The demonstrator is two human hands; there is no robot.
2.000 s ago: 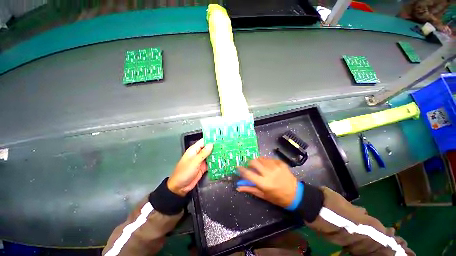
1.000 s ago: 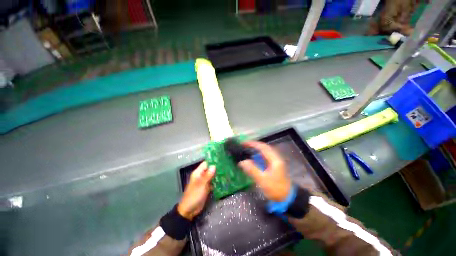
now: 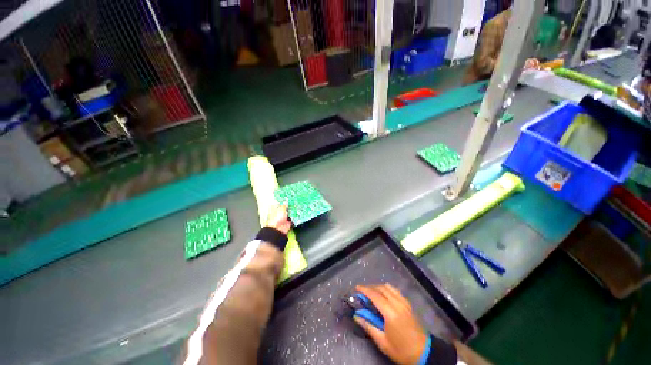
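My left hand [image 3: 279,217] reaches over the conveyor and holds a green circuit board [image 3: 303,202] by its left edge, at the right side of the yellow-green wrapped bar [image 3: 263,183]. Whether the board touches the belt, I cannot tell. My right hand [image 3: 391,319], with a blue wristband [image 3: 426,351], is low over the black tray [image 3: 321,328], closed around the blue-handled cutters [image 3: 370,318]. A dark block that looks like the brush [image 3: 355,302] shows at its fingertips; whether it is gripped is unclear. Silvery lead clippings [image 3: 300,341] are scattered in the tray.
Other green boards lie on the belt, one left of the bar [image 3: 208,234], one farther right [image 3: 438,157]. Spare blue pliers [image 3: 477,262], a second yellow-green bar [image 3: 464,215] and a blue bin [image 3: 571,153] are right of the tray. A metal post [image 3: 492,107] and another black tray [image 3: 312,140] stand beyond.
The view has tilted up. My left hand has carried the board from over the tray to the belt by the bar. My right hand has left the board and lowered into the tray.
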